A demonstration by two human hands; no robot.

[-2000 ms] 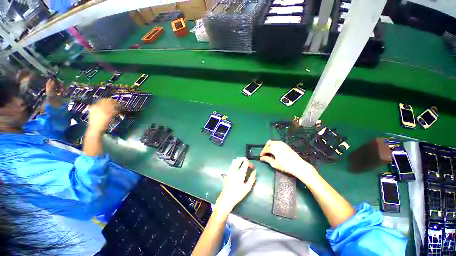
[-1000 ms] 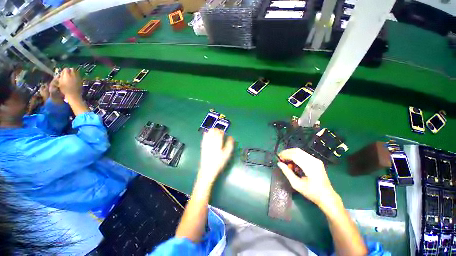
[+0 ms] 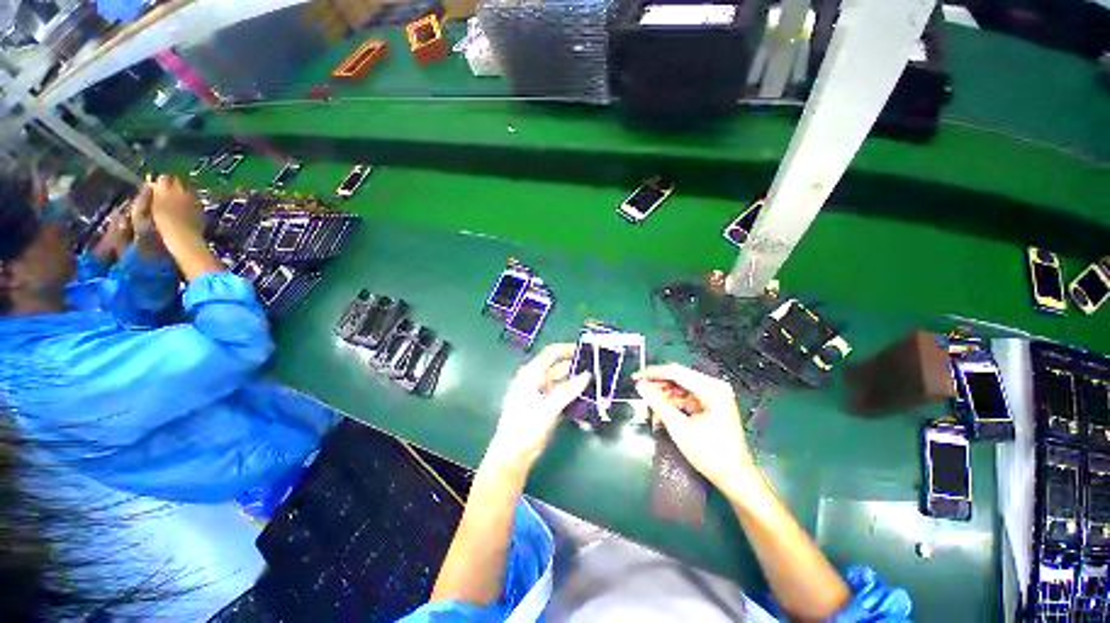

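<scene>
My left hand [image 3: 536, 399] grips a phone unit [image 3: 611, 368] with a pale rim by its left edge, above the bench. My right hand [image 3: 696, 411] has its fingertips closed at the unit's right edge. Something dark shows inside its curled fingers; I cannot tell what. Pale strips show over the unit's face. A flat brown-grey plate [image 3: 678, 484] lies below the hands, partly covered. Two blue-edged phone units [image 3: 528, 315] lie beyond my left hand. A tangled pile of black frames [image 3: 724, 341] lies by the white post.
Black housings [image 3: 392, 342] stand in a short row at left. A brown block [image 3: 901, 375], two phone units [image 3: 948, 469] and a blister tray [image 3: 1071, 475] are at right. The white post [image 3: 834, 146] rises beyond the pile. Phones lie on the green belt [image 3: 548, 170]. A worker in blue sits at left.
My left hand has come back from the blue-edged units and now holds a phone unit. My right hand has moved left to meet it. The frame lying between the hands no longer shows on the bench.
</scene>
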